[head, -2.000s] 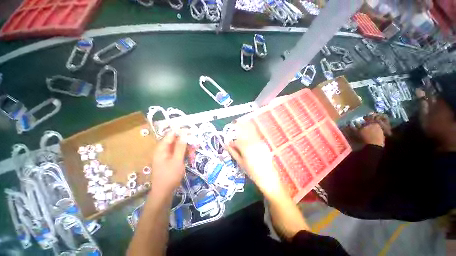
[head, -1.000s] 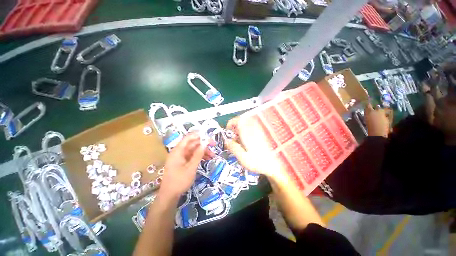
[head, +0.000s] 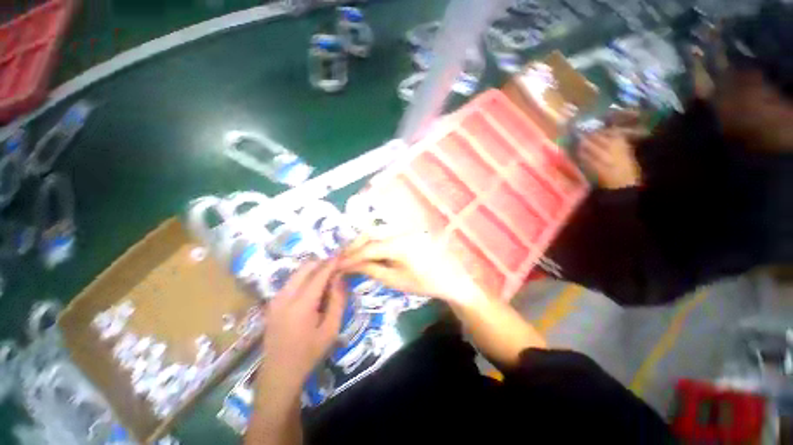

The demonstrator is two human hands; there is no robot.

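Note:
My left hand (head: 300,317) and my right hand (head: 400,265) meet over a heap of looped white cables with blue bands (head: 361,335). The fingertips of both hands are close together. The picture is blurred, and I cannot tell what is pinched between them. A brown cardboard box (head: 196,300) left of my left hand holds many small white pieces (head: 152,365). A pink-red compartment tray (head: 487,191) lies right of the heap, partly behind my right hand.
Green conveyor belt (head: 191,113) beyond, with scattered looped cables (head: 268,158). Another cable heap (head: 65,395) lies left of the box. A slanting frame post (head: 443,74) stands beyond the tray. A neighbouring person's hand (head: 611,158) is at right, near a smaller box (head: 556,87). A red tray (head: 26,56) is far left.
The view has swung to the right, so belt and trays sit further left. My hands were apart one second ago and are now together at the fingertips.

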